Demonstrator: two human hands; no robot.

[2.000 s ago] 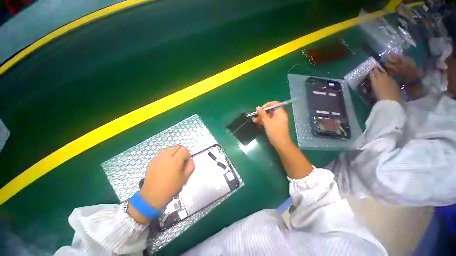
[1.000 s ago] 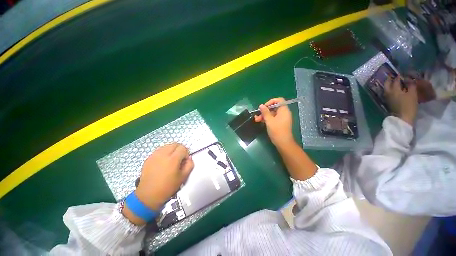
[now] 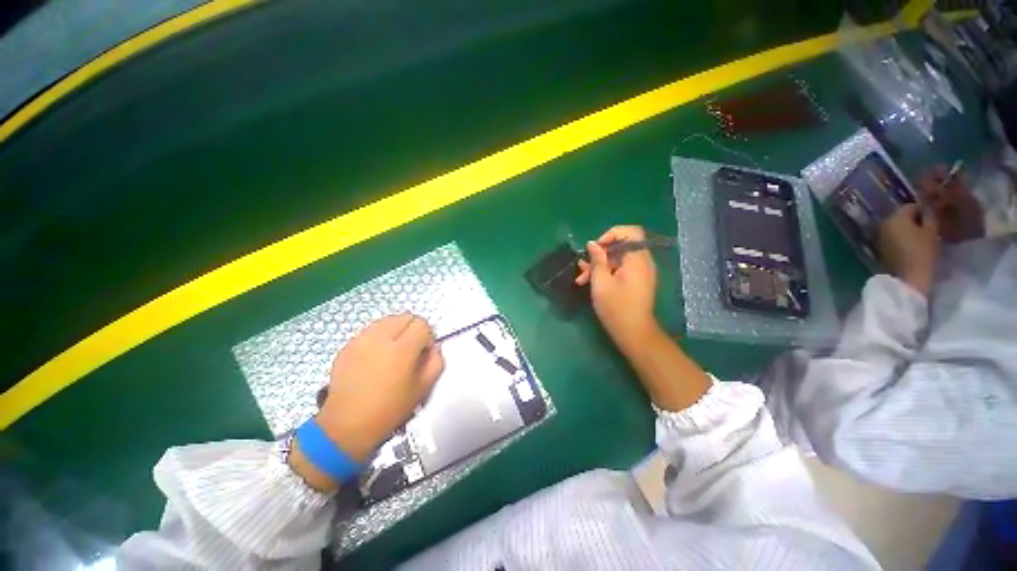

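A phone body [image 3: 463, 404] with a white panel and a black edge lies on a silvery bubble wrap sheet [image 3: 368, 292]. My left hand [image 3: 383, 379], with a blue wristband, rests over its upper left side; the fingers are curled, the fingertips are hidden, and I cannot tell if they hold the edge. My right hand [image 3: 620, 281] holds thin tweezers [image 3: 647, 243] like a pen, with the tip over a black piece sheet [image 3: 558, 277] on clear film, right of the phone body. Whether the tip grips a piece cannot be made out.
A waiting phone unit [image 3: 761, 240] lies on bubble wrap at the right. A reddish-brown sheet [image 3: 765, 109] is beyond it. At the far right a neighbour's hands [image 3: 912, 240] are at another phone [image 3: 872, 201], near clear plastic bags [image 3: 901, 95]. A yellow strip [image 3: 446, 184] crosses the green surface.
My right fingers have shifted slightly at the black piece sheet, and the sheet looks turned a little. The view has shifted slightly. My left hand stays at the phone body. The neighbour's hands have moved.
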